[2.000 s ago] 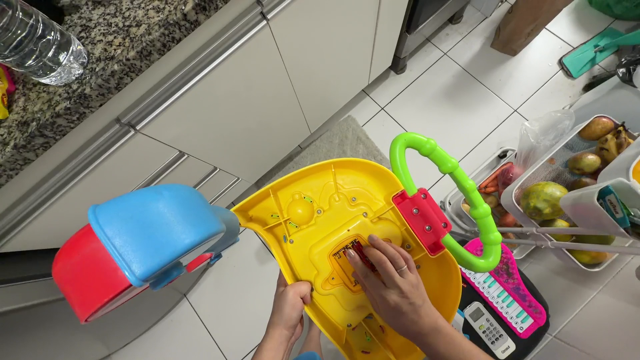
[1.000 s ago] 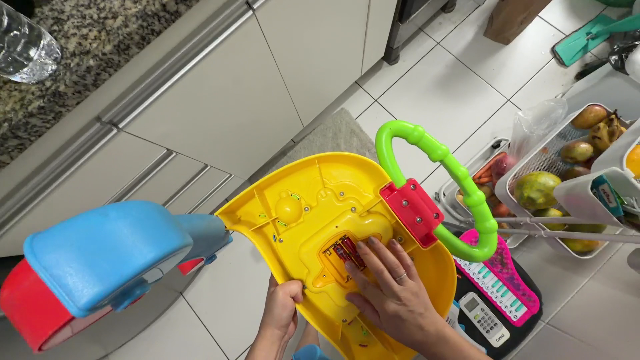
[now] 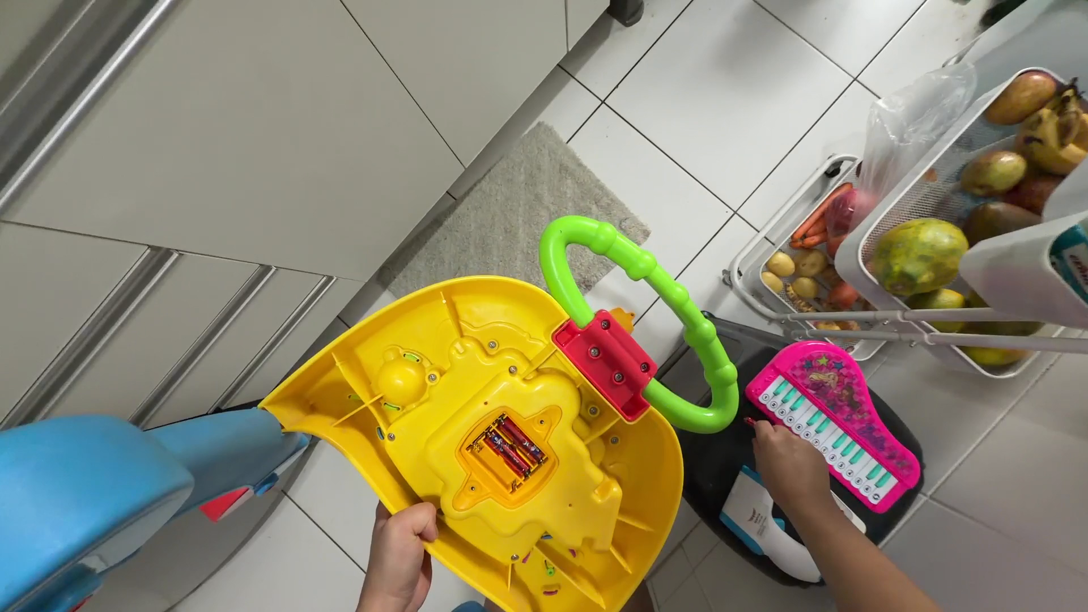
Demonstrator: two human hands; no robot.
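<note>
My left hand [image 3: 403,548] grips the lower left rim of a yellow plastic toy panel [image 3: 586,476], whose ribbed underside faces up. Red-wrapped batteries [image 3: 510,446] lie in its uncovered battery compartment. A green ring-shaped handle [image 3: 671,293] joins the panel through a red bracket [image 3: 604,364] with screws. Away to the right, my right hand [image 3: 790,463] holds a small reddish item at its fingertips, too small to name. That hand is beside a pink toy keyboard [image 3: 841,416], above a black surface where a white and blue object [image 3: 769,527] also lies.
A blue and red plastic toy part [image 3: 93,501] stands at the left by pale cabinets [image 3: 221,127]. A grey mat [image 3: 531,208] lies on the white tiled floor [image 3: 680,102]. At right, a wheeled rack has baskets [image 3: 918,178] of fruit and vegetables.
My right hand has left the battery compartment and moved right, to the toy keyboard. My left hand still holds the yellow panel. The view has shifted, and the countertop is out of sight.
</note>
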